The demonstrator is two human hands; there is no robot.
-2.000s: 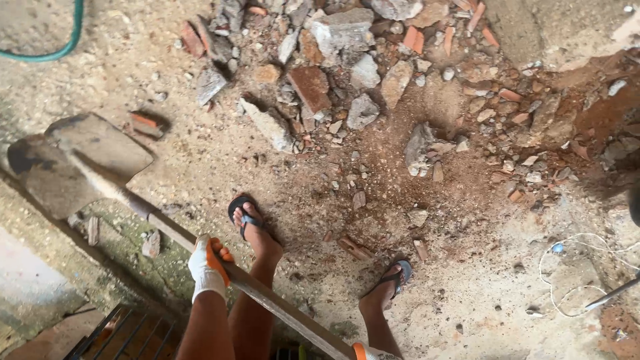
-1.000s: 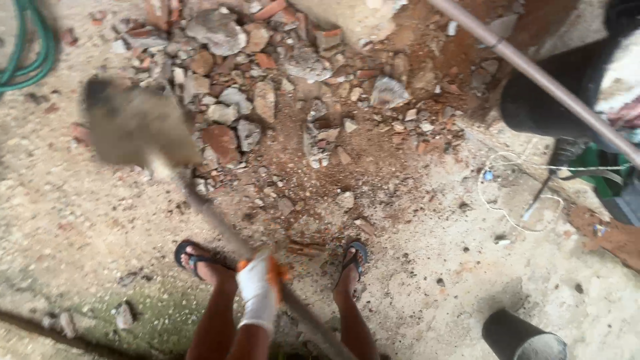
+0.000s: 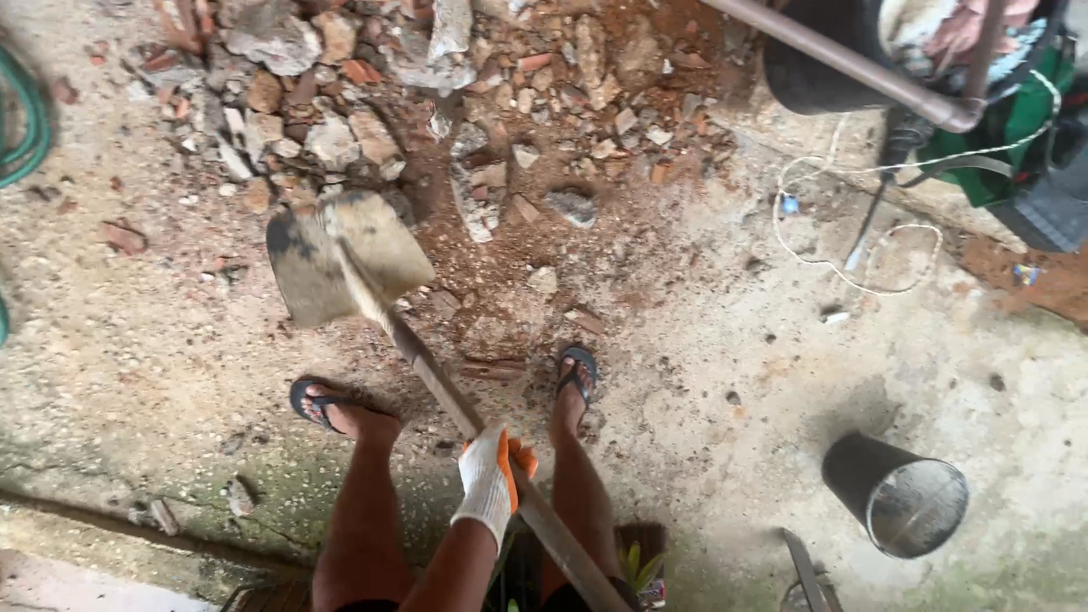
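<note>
My left hand (image 3: 495, 476), in a white and orange work glove, is closed around the wooden handle of a shovel (image 3: 442, 391). The handle runs from the lower right up to the left. Its broad metal blade (image 3: 310, 272), stained dark at one corner, is at the lower edge of a heap of broken concrete and brick rubble (image 3: 340, 127). Whether the blade touches the ground I cannot tell. My right hand is out of the frame. My two feet in dark flip-flops stand on either side of the handle.
A black bucket (image 3: 875, 493) stands at the lower right. Upper right are a dark bin (image 3: 816, 68) with cloth-like contents, a pipe (image 3: 841, 55), a white cord (image 3: 790, 246) and a green bag-like thing (image 3: 1003, 157). A green hose (image 3: 30, 110) lies at the left edge.
The shovel blade has moved from the far left, beyond my foot, to the rubble heap's edge. My right hand, partly visible at the bottom two seconds ago, is out of view. The view has shifted right.
</note>
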